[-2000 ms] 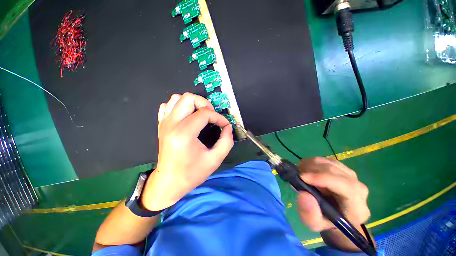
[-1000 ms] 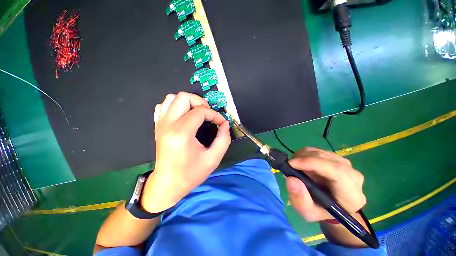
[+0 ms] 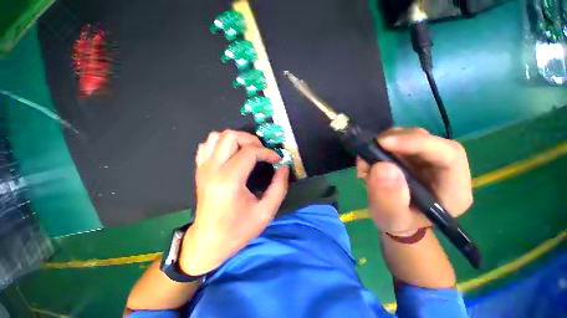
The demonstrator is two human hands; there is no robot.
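My right hand (image 3: 416, 180) grips the black soldering iron (image 3: 398, 168). Its metal tip points up-left over the black mat, right of the pale strip and apart from the boards. Small green circuit boards (image 3: 257, 108) stand in a row along the left edge of the pale strip (image 3: 273, 99). My left hand (image 3: 239, 186) is at the row's near end, thumb and index fingertips close together at the nearest board (image 3: 285, 158). The fingers partly cover that board, and I cannot tell whether they pinch a wire.
A loose pile of red lead wires (image 3: 93, 61), blurred, lies on the black mat (image 3: 155, 74) at left. A thin silvery wire (image 3: 40, 108) comes in from the left edge. A black cord plug (image 3: 421, 38) is at upper right. Clear plastic (image 3: 550, 56) is at far right.
My right hand has lifted the iron up and away from the nearest board, its tip now farther up on the right side of the strip. My left hand stays by the board. The view has shifted slightly.
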